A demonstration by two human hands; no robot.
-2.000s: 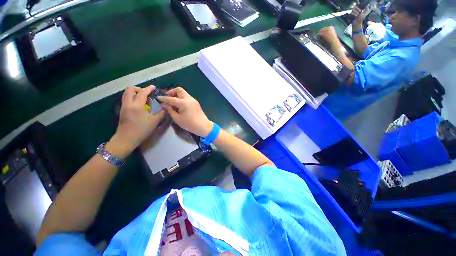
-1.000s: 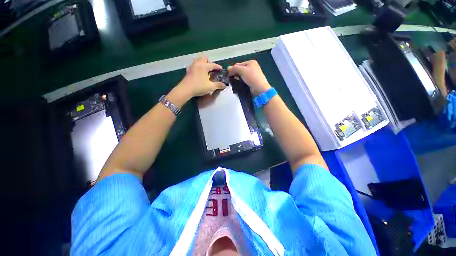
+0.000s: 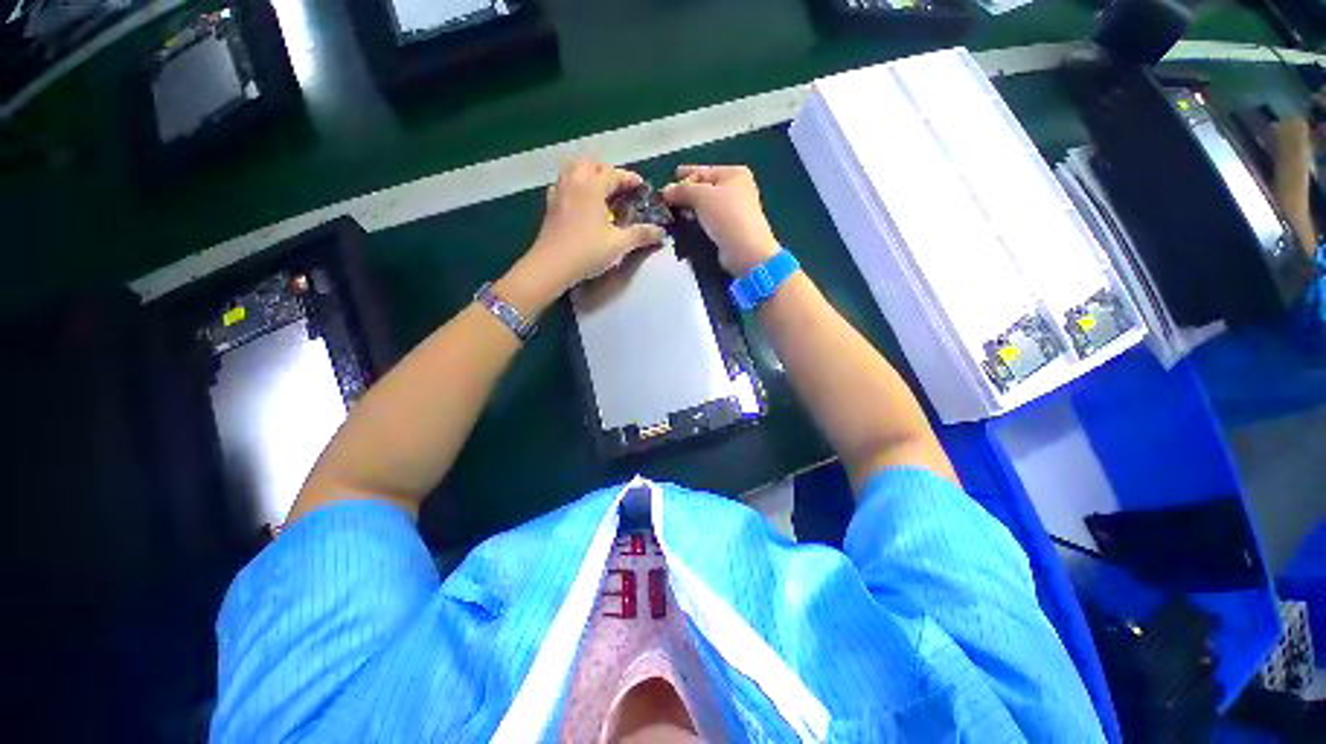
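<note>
An open tablet body (image 3: 652,349) with a silver-grey panel lies on the green mat in front of me. A small dark mainboard (image 3: 644,208) is at its top end. My left hand (image 3: 586,225) holds the mainboard between thumb and fingers from the left. My right hand (image 3: 723,214) is at the board's right edge, thumb and fingertips pinched together. Whether a small part or cable is between those fingertips cannot be told. The board's underside and its seating are hidden.
Another tablet body in a black foam tray (image 3: 276,393) lies at left. A thick white board tray stack (image 3: 945,218) holds two boards (image 3: 1022,353) at its near end. A blue bin (image 3: 1050,480) with black pieces is at right. A person's arm (image 3: 1291,189) shows at the right edge.
Since two seconds ago the view has swung, and the tablet body appears more upright. Both hands stay at its top end. In the last second they have barely moved.
</note>
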